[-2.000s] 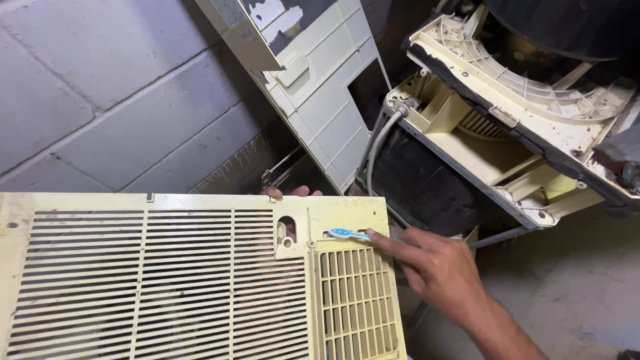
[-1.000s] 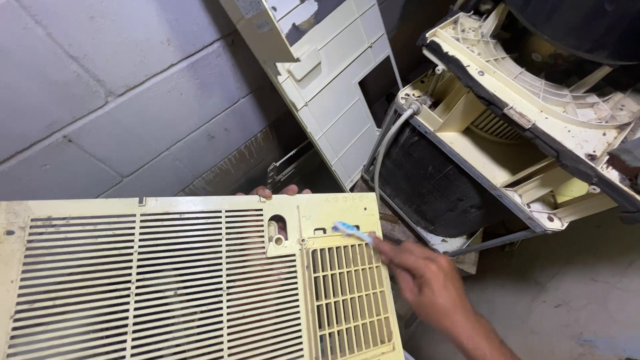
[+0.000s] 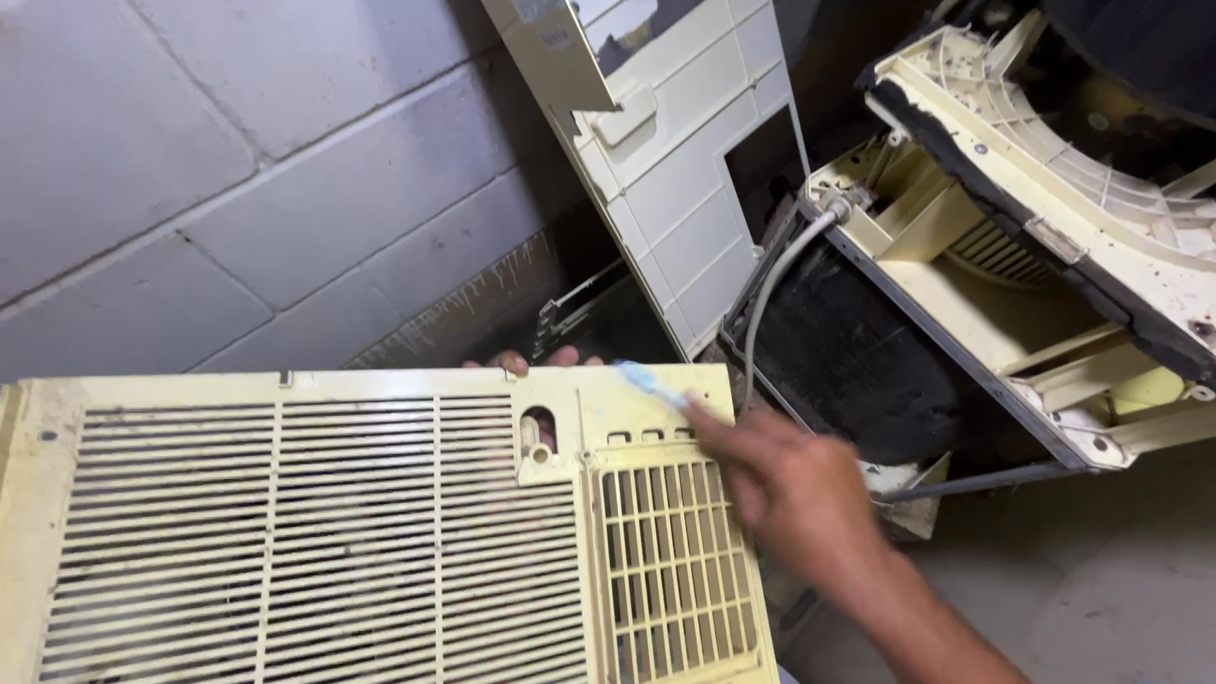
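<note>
A yellowed plastic air conditioner front grille (image 3: 427, 380), with long slats and a smaller square-celled vent at its right, fills the lower left. My right hand (image 3: 807, 484) grips a blue and white toothbrush (image 3: 648, 378), slightly blurred, its head over the upper right part of the panel, above a row of small slots. Behind the panel's top edge, the fingertips of my left hand (image 3: 546, 358) show; more of that hand is glimpsed through the oval opening and the slats. It holds the panel from behind, the palm hidden.
A gray painted block wall (image 3: 285, 190) rises at the left. A cream plastic panel (image 3: 674, 209) with a rectangular cutout leans behind. On the right stands an opened air conditioner body (image 3: 950, 294) with a gray cable (image 3: 768, 294). Concrete floor (image 3: 1054, 579) shows lower right.
The toothbrush in my right hand has moved from beside the small slots up toward the panel's top edge. My left hand stays behind the panel.
</note>
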